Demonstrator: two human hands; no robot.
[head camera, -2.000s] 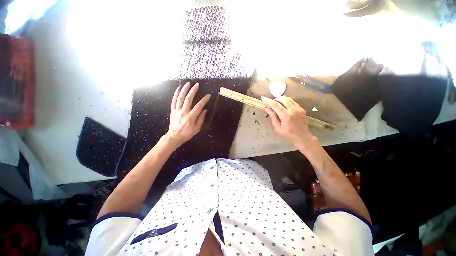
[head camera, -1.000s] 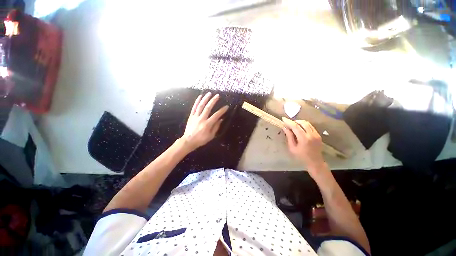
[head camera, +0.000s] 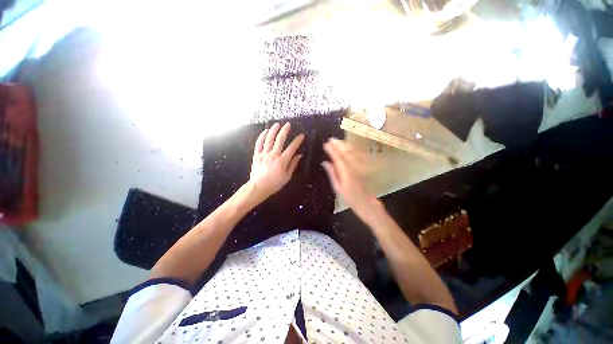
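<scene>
The black flecked front panel (head camera: 232, 161) lies in front of me, its upper part pinkish-white in the sun. My left hand (head camera: 272, 161) rests flat on it with fingers spread, holding nothing. My right hand (head camera: 349, 168) is over the panel's right edge, blurred; I cannot tell whether chalk is in its fingertips. The yellow ruler (head camera: 400, 142) lies on the table right of the panel, out of my hand. The black patch pocket piece (head camera: 151, 227) lies left of the panel, at its edge. Any chalk line on the panel is too faint to tell.
Black fabric scraps (head camera: 497, 111) lie at the right. A white round thing (head camera: 377, 118) and a blue-handled tool (head camera: 415, 109) are behind the ruler. A red container (head camera: 19, 154) is at the left end. A red-brown box (head camera: 446, 238) sits below the table edge. Glare hides the back.
My right hand has let go of the ruler and moved left over the panel. The ruler now lies on the table. My left hand stays on the panel. The view has turned.
</scene>
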